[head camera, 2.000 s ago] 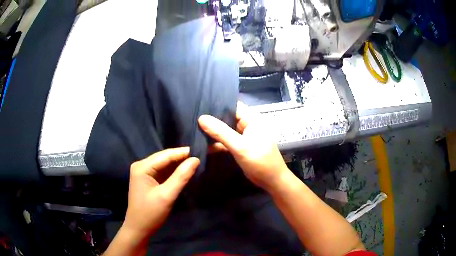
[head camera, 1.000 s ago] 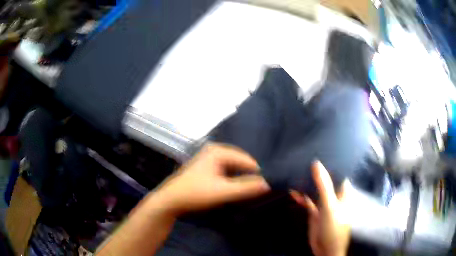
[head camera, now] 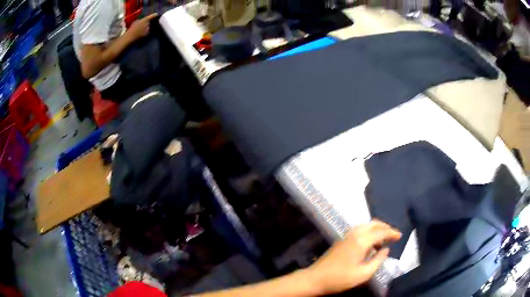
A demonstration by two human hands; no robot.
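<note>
The dark garment piece lies creased on the white machine table at the right. It stretches down to the lower right, beside small metal machine parts cut by the picture's edge. My left hand is over the table's front edge, at the cloth's left border. Its thumb and fingers are apart, with no cloth visible between them. My right hand is out of the picture.
Dark stacked panels drape across the table's far left part. At left, a blue crate of scraps bears a tan board and a dark bundle. A seated person is beyond, near red stools.
The view has swung left, bringing the crate, bundle and seated person into sight. My right hand has left the picture. My left hand appears farther right, apart from the cloth's middle.
</note>
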